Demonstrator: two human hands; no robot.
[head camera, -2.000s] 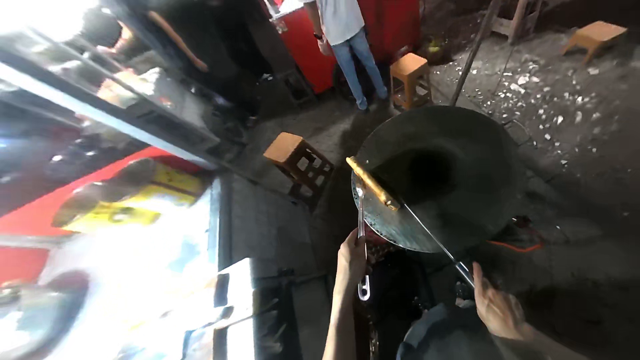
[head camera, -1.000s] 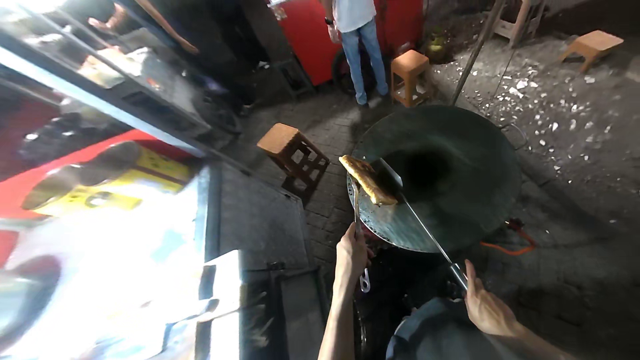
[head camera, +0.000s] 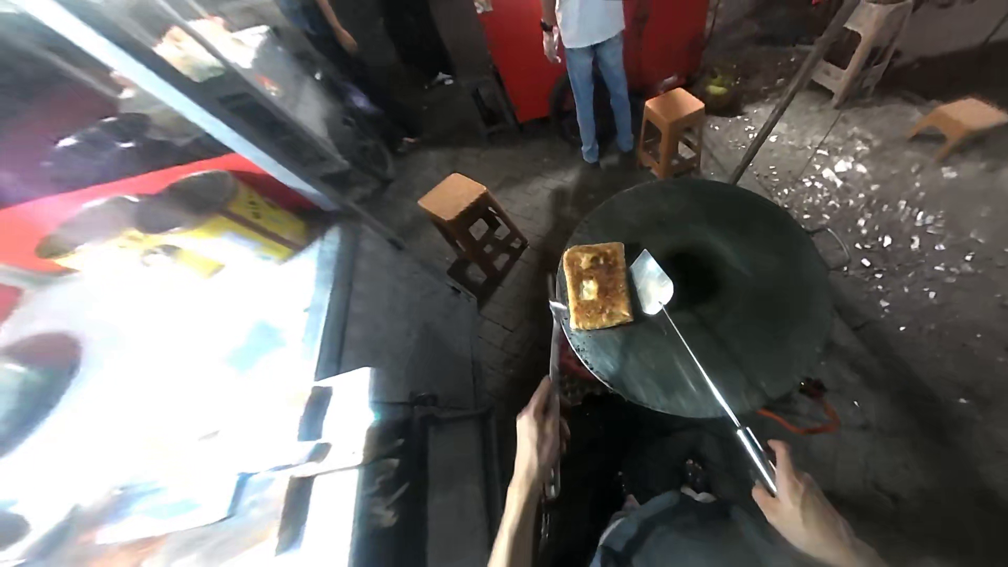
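Note:
A browned, rectangular folded pancake (head camera: 606, 303) lies flat near the left rim of a large round dark griddle (head camera: 732, 346). My right hand (head camera: 799, 500) grips the metal handle of a long spatula (head camera: 652, 285), whose blade rests on the griddle just right of the pancake. Around a second long metal utensil (head camera: 554, 354) my left hand (head camera: 539, 429) is closed; its tip is at the griddle's left rim, beside the pancake. The exact shape of that tip is hard to tell.
An orange-brown stool (head camera: 461, 201) stands left of the griddle, another stool (head camera: 672, 118) behind it. A person in jeans (head camera: 602, 87) stands beyond. At the left is a brightly lit cart counter (head camera: 339, 283) with yellow tins (head camera: 228, 216). A pole (head camera: 787, 94) leans behind the griddle.
The pancake, tilted up between the two utensils in the earlier frames, now lies flat on the griddle. The spatula blade has come away from it to the right.

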